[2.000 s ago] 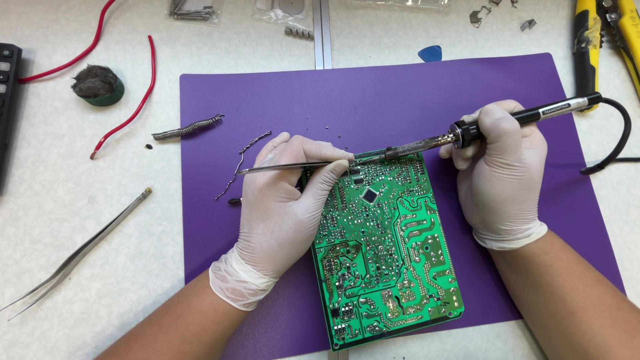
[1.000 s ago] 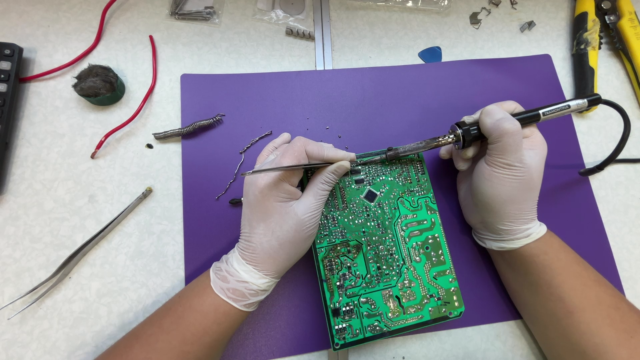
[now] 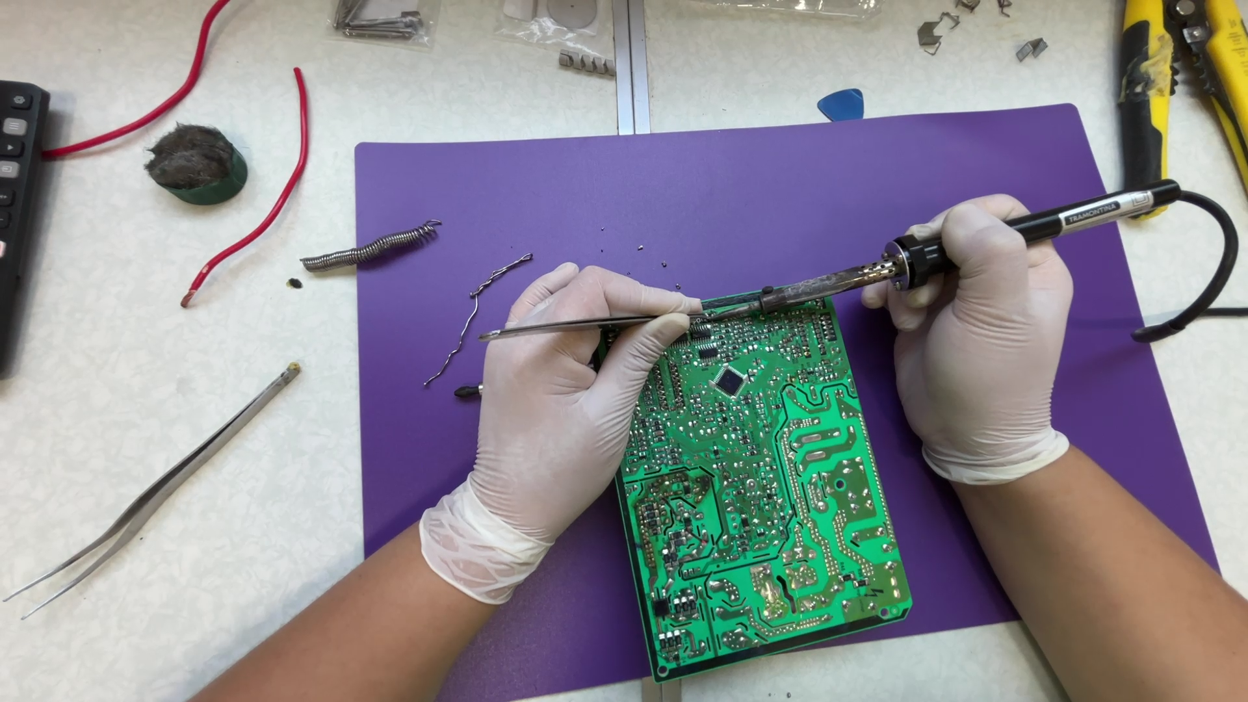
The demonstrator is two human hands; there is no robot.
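A green circuit board (image 3: 751,487) lies at a slant on a purple mat (image 3: 468,604). In a white glove, my left hand (image 3: 570,390) pinches thin metal tweezers (image 3: 575,326) between thumb and forefinger over the board's upper left edge. My right hand (image 3: 985,331), also gloved, grips the black handle of a soldering iron (image 3: 829,284). The iron's tip end and the front of the tweezers meet near the board's top edge; the fingers hide whether they touch. Twisted solder wire (image 3: 475,302) and a dark pointed tip (image 3: 468,392) lie left of my left hand.
Coiled solder (image 3: 370,246) crosses the mat's left edge. Left of it are a red wire (image 3: 283,210), a round green tin with dark fibre (image 3: 200,175) and other tweezers (image 3: 156,492). A blue pick (image 3: 840,104) and yellow-handled pliers (image 3: 1146,97) lie beyond; the iron's cord (image 3: 1224,263) loops right.
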